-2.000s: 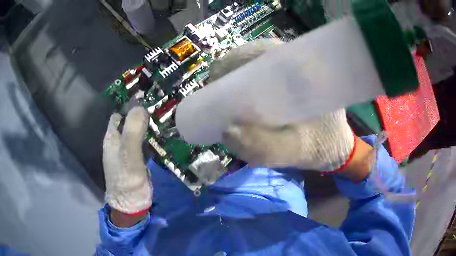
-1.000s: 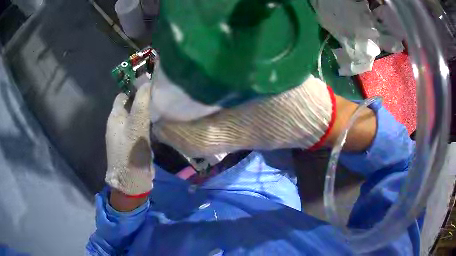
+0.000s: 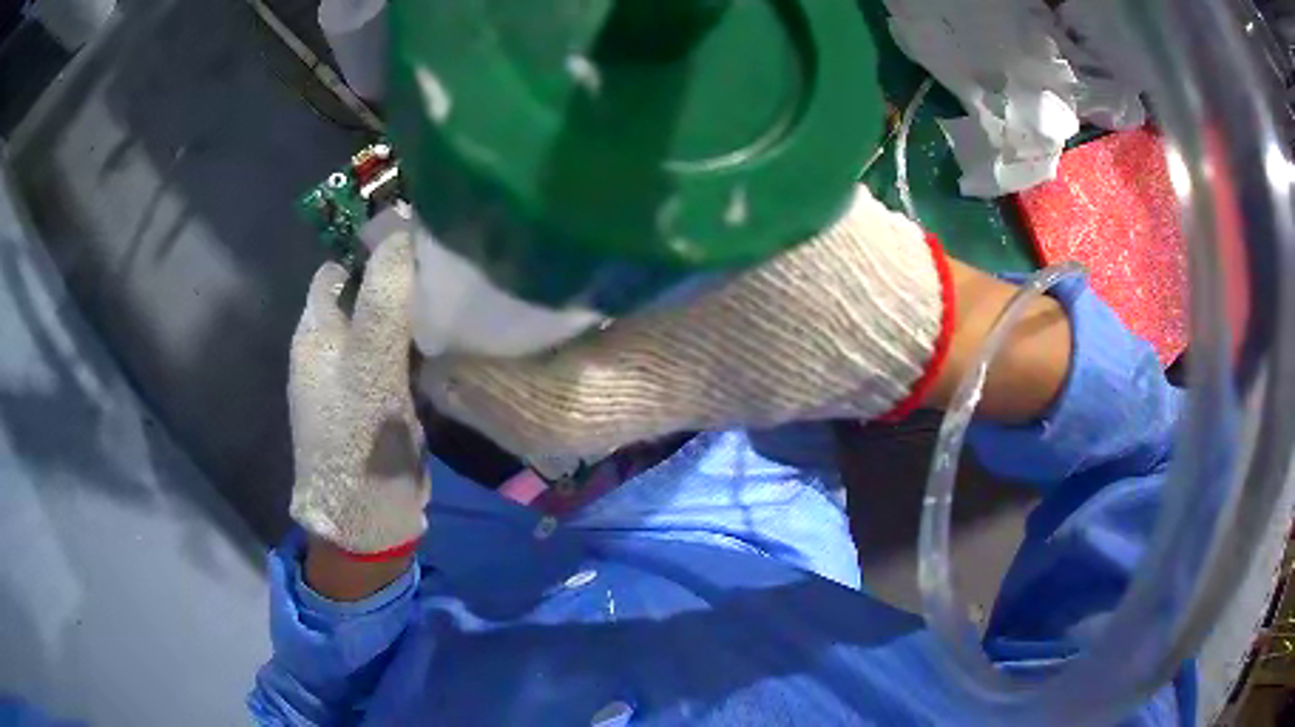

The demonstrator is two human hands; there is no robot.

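The green cap (image 3: pixel 639 128) of the glue barrel fills the upper middle, pointing up at the camera. The white barrel (image 3: pixel 490 305) shows below it. My right hand (image 3: pixel 696 348), in an off-white knit glove, is wrapped around the barrel; its fingertips and the needle are hidden. The barrel hides most of the green circuit board; only its left corner (image 3: pixel 337 209) shows. My left hand (image 3: pixel 358 391), also gloved, is at the board's left edge with its fingertips against it. A clear air hose (image 3: pixel 944 497) loops at the right.
A crumpled white paper heap (image 3: pixel 1008 114) lies on the green surface (image 3: pixel 980 234) at the upper right. A red foam slab (image 3: pixel 1115 234) is beside it. A white cylinder (image 3: pixel 358 50) stands at the upper left, partly behind the cap. A grey surface (image 3: pixel 156 270) is at left.
The barrel has swung from lying sideways to cap toward the camera, now covering most of the board. In the last second, the cap has shifted slightly left and up. The left hand stays at the board's edge.
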